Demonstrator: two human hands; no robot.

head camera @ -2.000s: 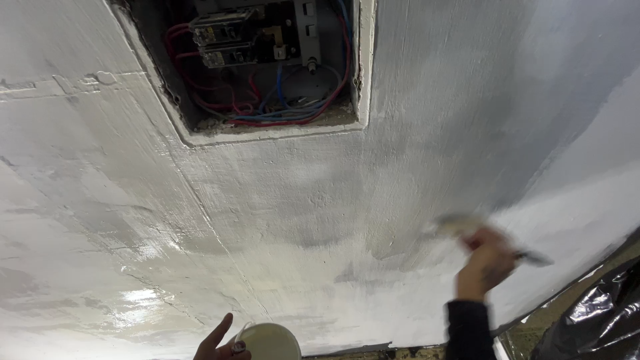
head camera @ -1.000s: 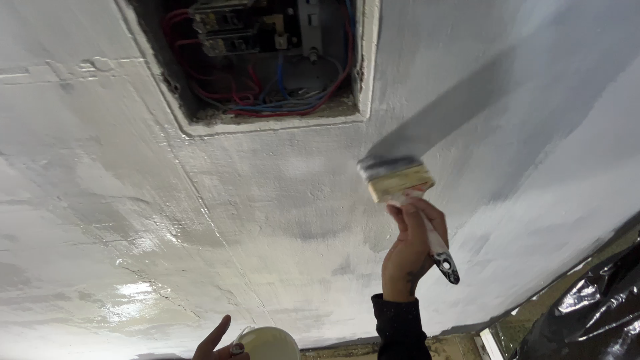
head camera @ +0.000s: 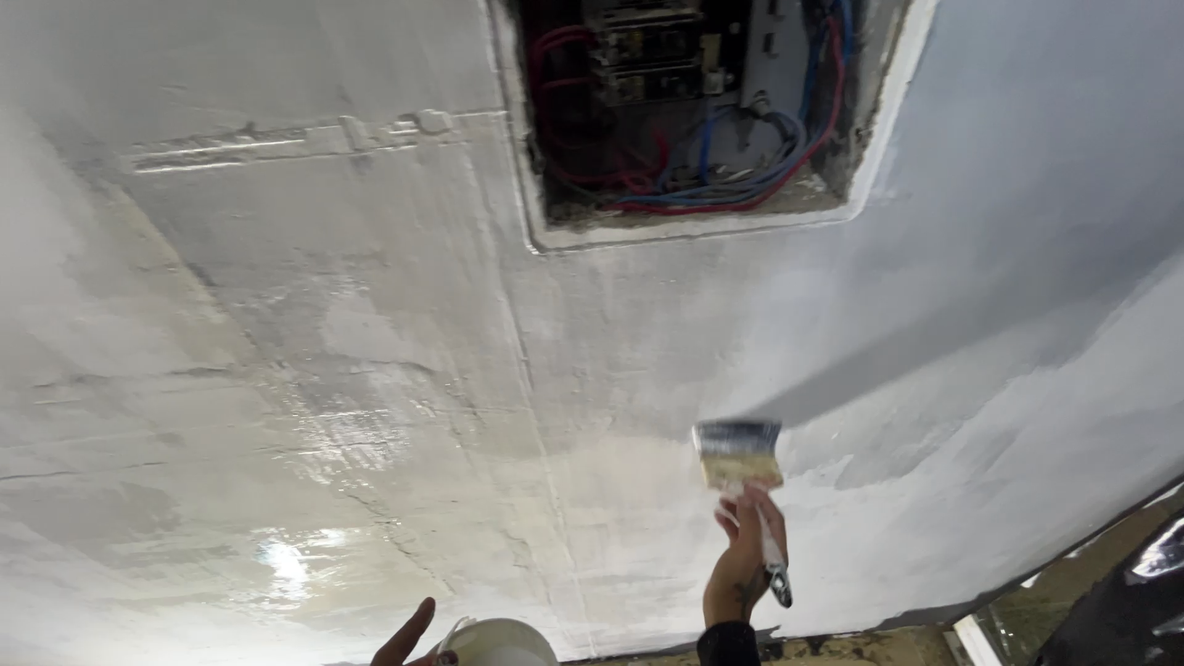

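Note:
My right hand (head camera: 745,550) grips a wide flat paintbrush (head camera: 738,453) by its handle, with dark bristle tips up against the pale painted wall (head camera: 629,333). The brush sits below and right of the open electrical box. At the bottom edge, my left hand (head camera: 407,640) is partly cut off by the frame; it is at the side of a whitish plastic container (head camera: 499,643), thumb up and fingers at the rim. The container's contents cannot be made out. Wet, shiny paint covers the wall's lower left.
An open recessed electrical box (head camera: 694,217) with breakers and loose red and blue wires is at the top. A raised ridge (head camera: 231,153) runs left of it. Black plastic sheeting (head camera: 1124,601) and a white strip (head camera: 976,640) lie at the lower right, past the wall's bottom edge.
My right hand with the brush went from the right towards the box, then moved down the wall away from it. My left hand stays by the container.

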